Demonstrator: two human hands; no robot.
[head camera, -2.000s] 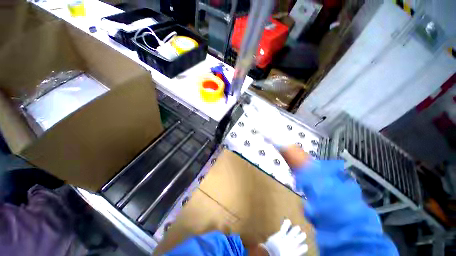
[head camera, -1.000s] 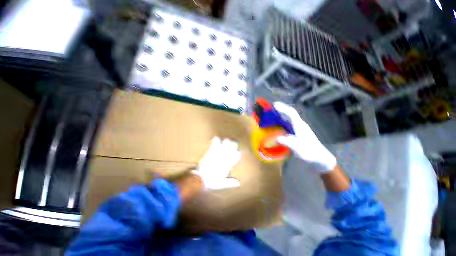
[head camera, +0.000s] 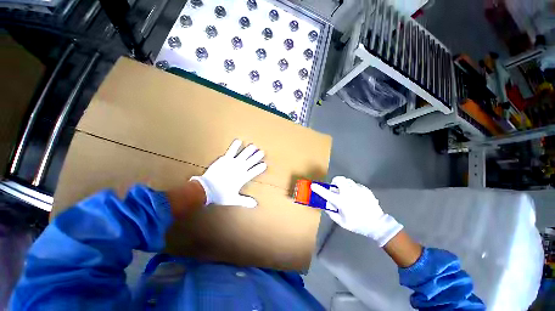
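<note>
A large brown carton lies in front of me with its top flaps shut and a centre seam between them. My left hand, in a white glove, lies flat on the flaps over the seam with its fingers spread. My right hand, also gloved, grips a red-orange and blue hand-held tool, which looks like a tape dispenser. The tool's orange end is at the seam near the carton's right edge. The tape roll seen earlier is hidden.
A ball transfer table with a dark green strip lies beyond the carton. Roller conveyor rods are at left. A short roller section stands at upper right. Large white foam in plastic is at right.
My right hand has picked up the tool, then turned it and brought it down to the seam. My left hand now lies flat on the seam. The view has swung right.
</note>
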